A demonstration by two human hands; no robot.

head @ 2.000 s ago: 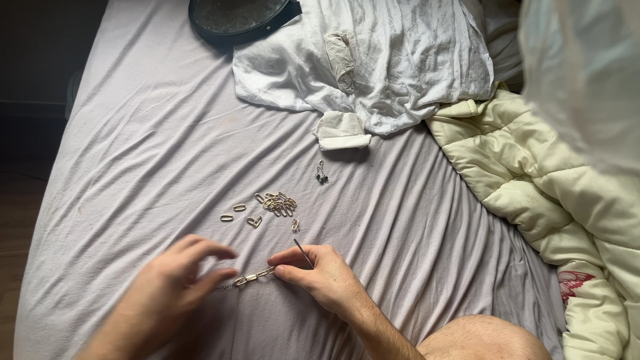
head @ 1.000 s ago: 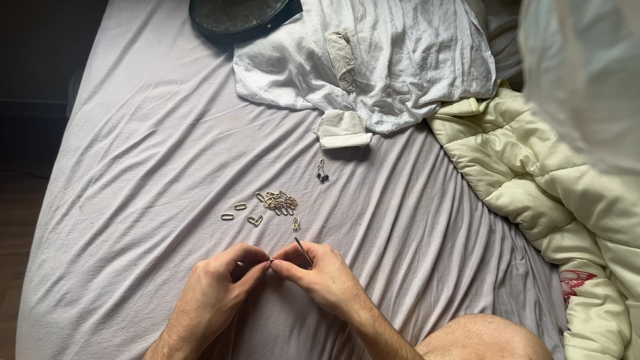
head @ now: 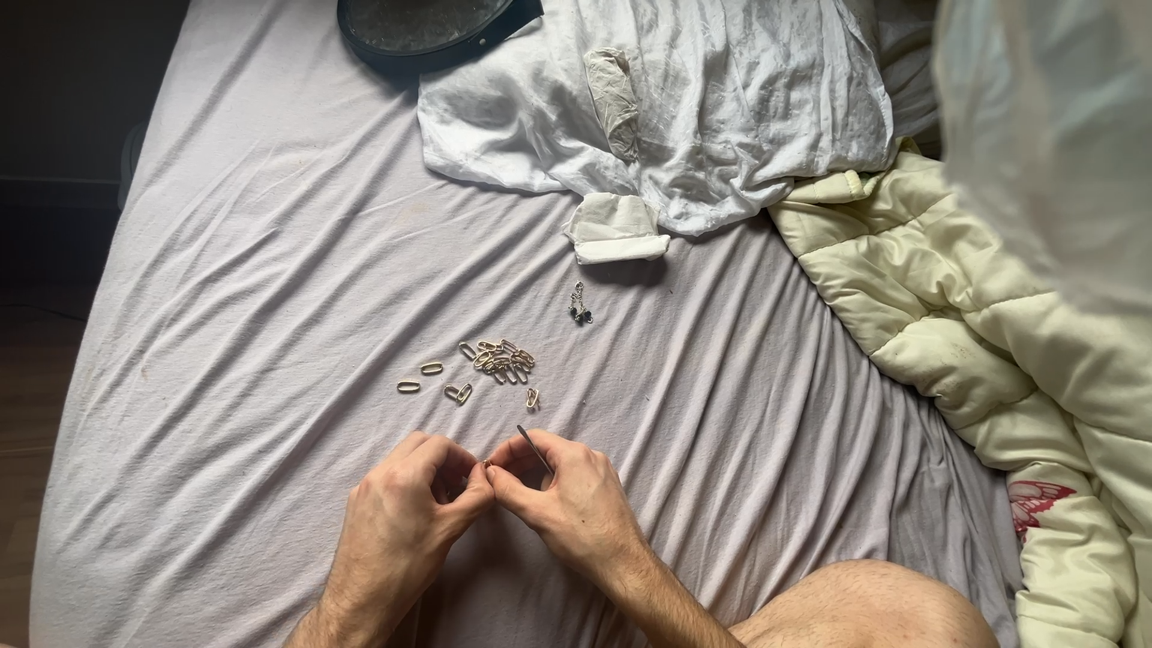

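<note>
My left hand [head: 409, 504] and my right hand [head: 571, 495] meet at the fingertips, pinching a small gold-coloured link [head: 487, 463] between them; most of it is hidden by the fingers. A thin metal tool [head: 535, 448] also sticks up from my right hand, its lower end covered by the fingers. Beyond the hands lies a pile of oval metal links [head: 504, 361]. Loose links rest left of the pile, one of them an oval link [head: 409, 387]. A smaller link piece [head: 533, 399] lies just above my right hand. Farther back is a small chain with dark beads [head: 580, 304].
Everything lies on a wrinkled pale bedsheet [head: 270, 360]. A white folded cloth pouch [head: 619, 229] sits by a crumpled white cloth [head: 738, 99]. A dark round pan-like object [head: 423, 22] is at the back, a pale green quilt [head: 954, 315] at the right. A bare knee [head: 873, 607] shows at lower right.
Two seconds ago my left hand was apart and a short run of links showed at my right fingertips. My left hand has since moved right to meet my right hand, and the links are mostly hidden.
</note>
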